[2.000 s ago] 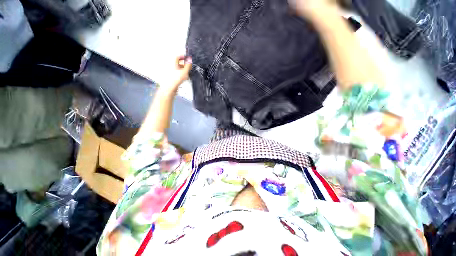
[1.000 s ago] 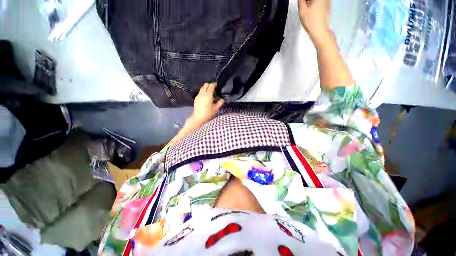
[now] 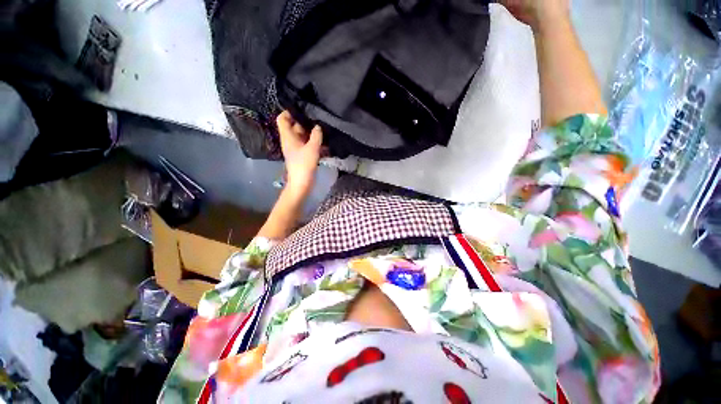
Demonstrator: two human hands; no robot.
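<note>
A dark grey-black denim jacket (image 3: pixel 340 87) lies on the white table at the top centre. A part of it is folded over, showing a smooth panel with two small shiny buttons. My left hand (image 3: pixel 300 150) is at the jacket's near left edge, its fingertips touching the cloth, with thumb and fingers apart. My right hand (image 3: pixel 539 11) is at the top edge beyond the jacket's right side. It is partly cut off, and its fingers and any hold are unclear.
Printed clear garment bags (image 3: pixel 678 150) lie on the table (image 3: pixel 498 118) at right. A small dark item (image 3: pixel 100 51) lies at upper left. An open cardboard box (image 3: pixel 190 256) and olive cloth (image 3: pixel 75 237) are below at left.
The jacket's near right part is now folded over, showing the buttoned panel. My left hand has moved slightly left along its edge and its fingers have spread. My right hand has moved right.
</note>
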